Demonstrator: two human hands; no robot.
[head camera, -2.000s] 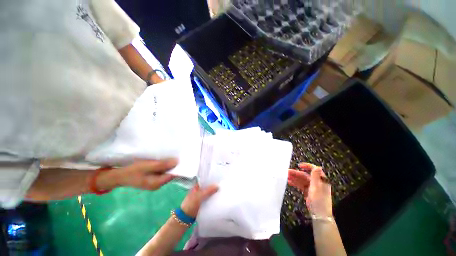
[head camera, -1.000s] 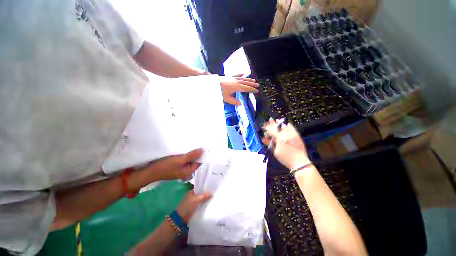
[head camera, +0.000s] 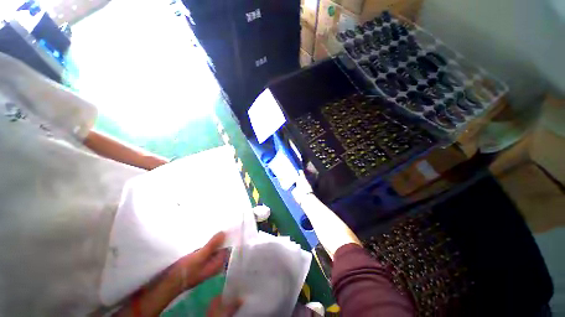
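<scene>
My left hand (head camera: 224, 306), cut by the bottom edge and blurred, holds a stack of white paper sheets (head camera: 272, 272). My right hand (head camera: 302, 187) reaches to the front of an open black tote (head camera: 365, 186); a white card (head camera: 283, 168) is at its fingertips, but I cannot tell whether it is gripped. The fingers are small and blurred, and no pen is clear. Circuit board panels (head camera: 359, 133) with yellow parts lie in the tote. A larger white paper (head camera: 266, 116) stands at its front left corner.
A person (head camera: 56, 204) at left holds large white sheets (head camera: 179, 210). A clear blister tray (head camera: 427, 74) with black oval parts rests on the tote. Another black tote (head camera: 495, 241) with panels is at lower right. Stacked black totes (head camera: 248, 56), cartons (head camera: 533, 192) and striped floor tape (head camera: 248, 179) also show.
The view has shifted. My right hand has moved from over the paper stack to the tote's front. My left hand and stack now sit lower. The other person's far hand has drawn back from the tote.
</scene>
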